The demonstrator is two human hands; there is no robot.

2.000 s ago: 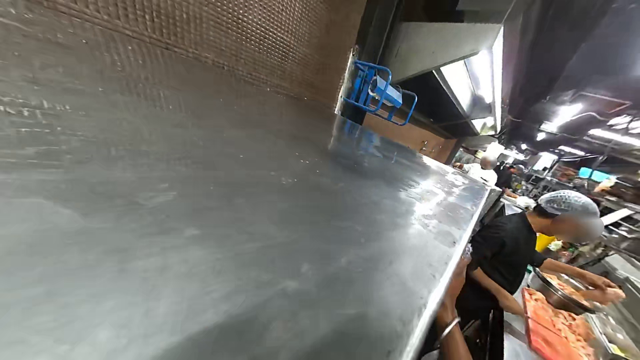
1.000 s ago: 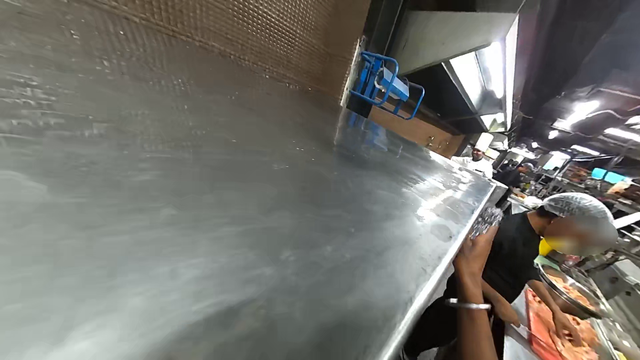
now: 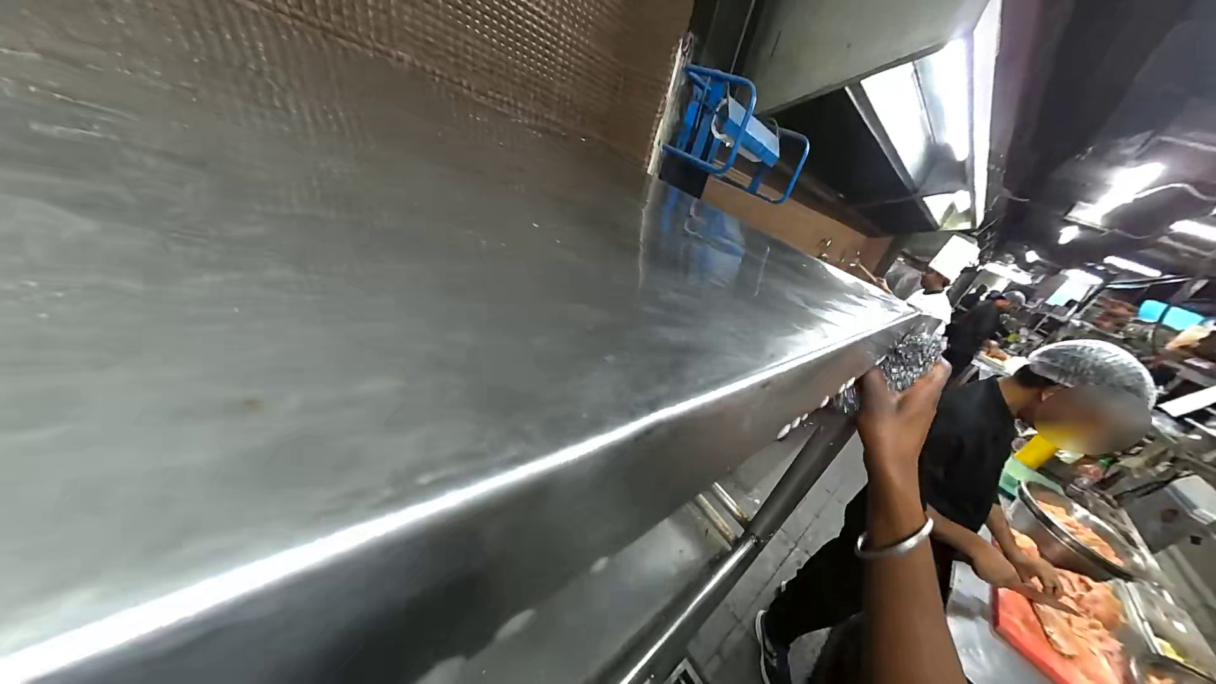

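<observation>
My right hand (image 3: 898, 408), with a metal bangle on its wrist, grips a shiny steel wool scourer (image 3: 910, 359) and presses it against the outer front edge of a stainless steel table (image 3: 570, 465). White foam (image 3: 803, 416) clings below the edge, just left of the scourer. The wide metal top (image 3: 380, 313) fills the left of the view and carries wet streaks. My left hand is out of view.
A co-worker (image 3: 969, 446) in black with a hair net cuts meat on a red board (image 3: 1031, 636), beside a metal bowl (image 3: 1073, 532). A blue wire rack (image 3: 736, 133) hangs by the wall. Below the top runs a metal rail (image 3: 703, 589). Another person (image 3: 936, 285) stands farther back.
My right hand has come up from the lower right, where it was partly hidden, to the table's outer edge. More of the table's front side and the rail below now shows.
</observation>
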